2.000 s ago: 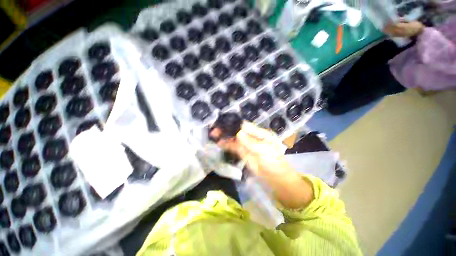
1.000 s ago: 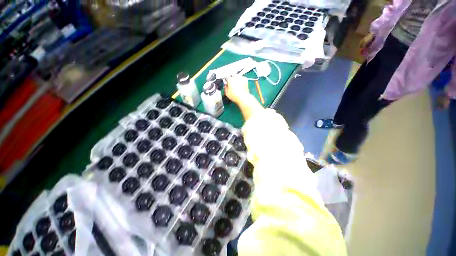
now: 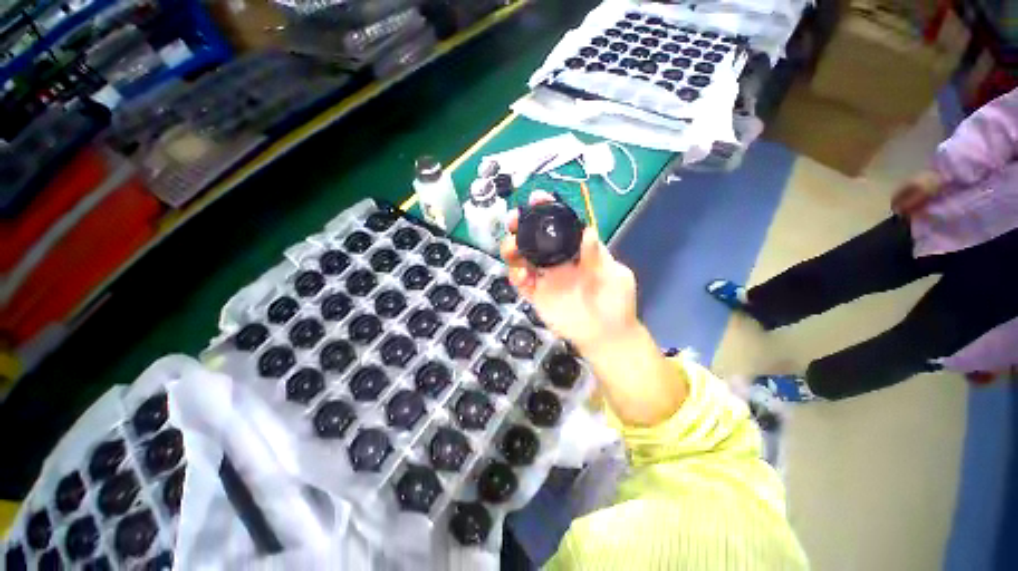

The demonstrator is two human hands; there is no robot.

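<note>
My right hand is bare, in a yellow-green sleeve, and holds a black round part up between its fingers, face towards the camera. It is above the far right edge of the middle blister tray, in front of the bottles. That tray holds rows of black round parts. My left hand is not in view. At the lower left, another tray of black parts is partly covered by a white liner.
Two white bottles, a white cable and an orange stick are on the green bench. A further filled tray lies at the back. A person in pink stands at the right.
My right hand has come back from beside the bottles and now holds up the black part, its face visible. The person at the right has shifted position.
</note>
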